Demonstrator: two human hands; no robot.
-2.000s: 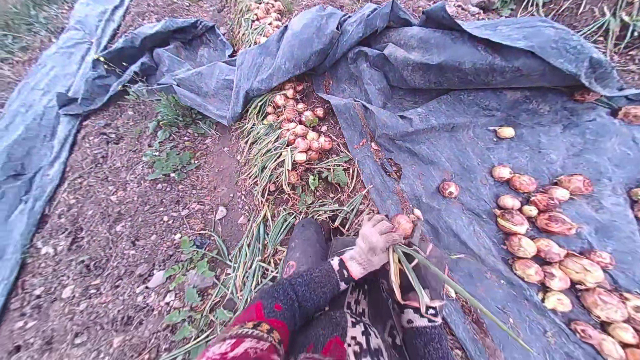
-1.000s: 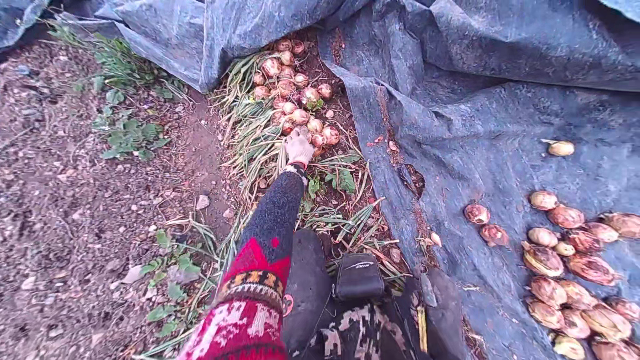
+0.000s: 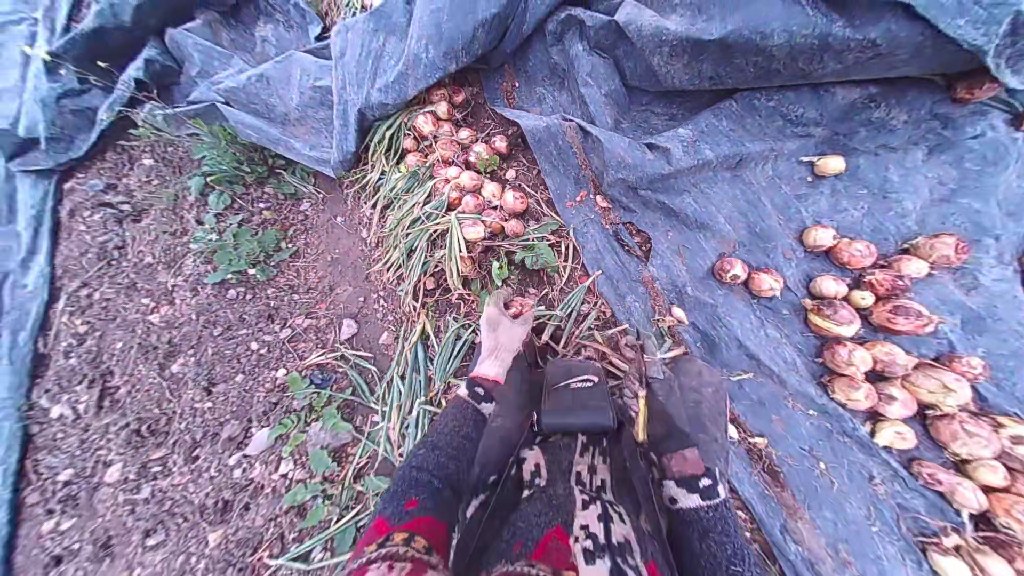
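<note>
My left hand (image 3: 502, 336), in a pale glove, is closed around a reddish onion (image 3: 519, 306) just in front of my knees. My right hand (image 3: 668, 440) is low at the right, dark and blurred below the sleeve cuff; a thin yellow-edged object (image 3: 642, 414) shows beside it, and its fingers cannot be made out. Beyond my left hand, a heap of onions (image 3: 472, 180) lies on the soil, with their long green leaves (image 3: 412, 232) spread to the left. Several loose onions (image 3: 892, 358) rest on the blue-grey sheet at the right.
The woven plastic sheet (image 3: 704, 200) covers the ground at the right and is bunched in folds across the top. Bare stony soil (image 3: 160, 384) with weeds (image 3: 240, 252) lies at the left. A black Nike pouch (image 3: 576, 396) hangs between my legs.
My left hand has come back from the onion heap towards my body, with an onion in it. A second onion lies beside the lone one on the sheet, compared with two seconds ago.
</note>
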